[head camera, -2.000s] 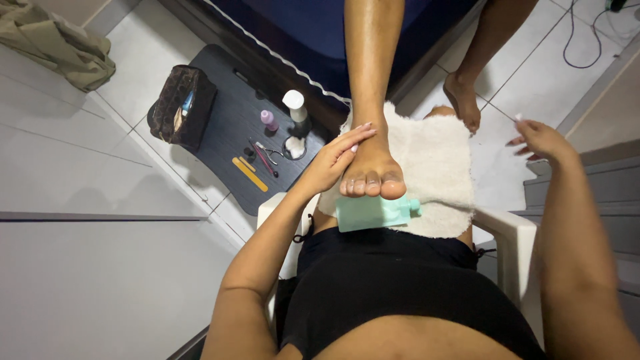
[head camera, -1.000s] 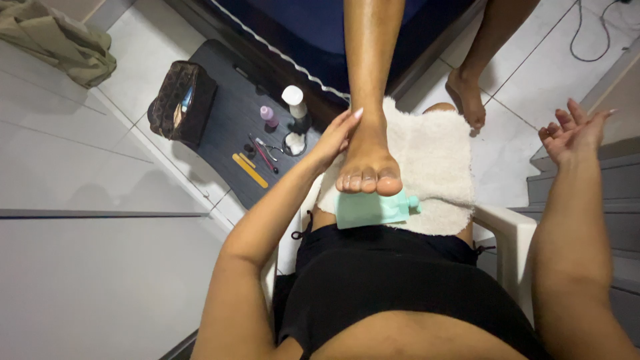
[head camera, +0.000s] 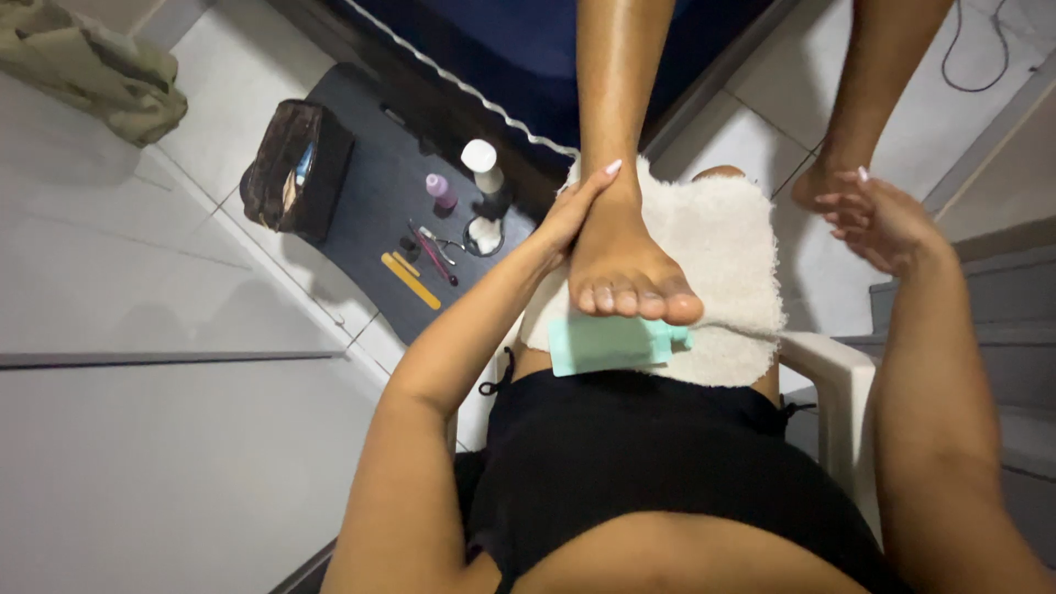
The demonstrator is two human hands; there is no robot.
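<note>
My left hand (head camera: 577,210) rests around the ankle of another person's foot (head camera: 631,260), its thumb or a finger lying across the front of the ankle. That foot is over a white towel (head camera: 718,247) spread on my lap. Just below the toes, a mint-green pouch with a cap (head camera: 610,345) lies on the towel. My right hand (head camera: 883,219) is raised in the air on the right, fingers partly curled, with nothing seen in it. Beyond its fingertips is the person's other foot (head camera: 817,183), down near the tiled floor.
On the dark board (head camera: 355,272) at left are a brown case (head camera: 285,169), yellow nail files (head camera: 411,280), a cuticle nipper (head camera: 441,246), a pink bottle (head camera: 440,190), a white-topped bottle (head camera: 483,165) and a dish with white cotton (head camera: 484,235). A white chair's armrest (head camera: 833,363) is beside my right arm.
My right hand has moved left from where it was one second ago and turned, its fingers now curled toward the other foot. My left hand stays at the ankle.
</note>
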